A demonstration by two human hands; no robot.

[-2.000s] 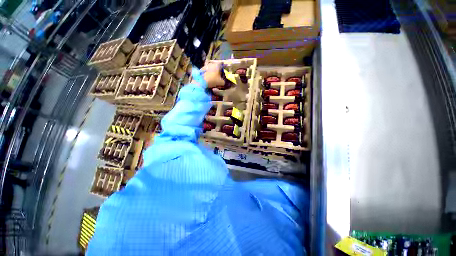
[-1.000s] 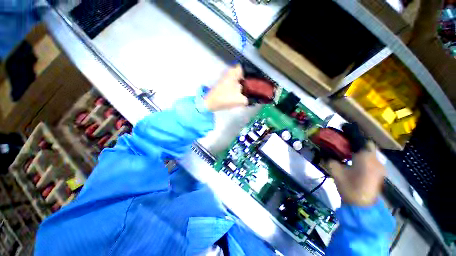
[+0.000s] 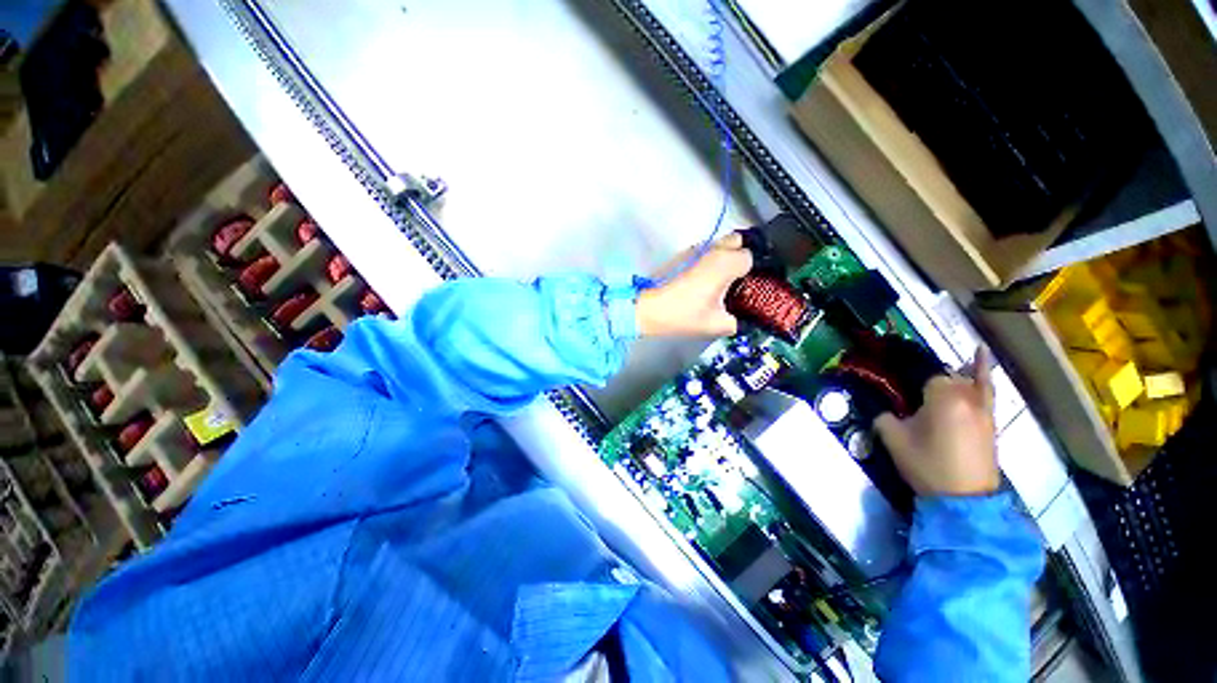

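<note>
A green circuit board (image 3: 667, 496), crowded with parts and a long white-silver heatsink (image 3: 817, 483), lies on the line in front of me. My left hand (image 3: 697, 291) holds a red toroidal inductor (image 3: 770, 304) at the board's far left end. My right hand (image 3: 941, 434) is at a second red wound coil (image 3: 874, 382) on the board's far side, its fingers around the coil's near end. Black covers show at the fingertips. The undersides of both coils are hidden.
Metal chain rails (image 3: 434, 246) run along both sides of the pale conveyor (image 3: 534, 120). Beige trays (image 3: 174, 400) of red coils stand at left. A carton of black parts (image 3: 921, 167) and a carton of yellow blocks (image 3: 1054, 360) stand at right. A coiled blue cord (image 3: 727, 174) hangs by my left hand.
Both hands have stayed at the board with their coils. The left coil now sits lower against the board's end. My right hand has moved slightly up, nearer its coil.
</note>
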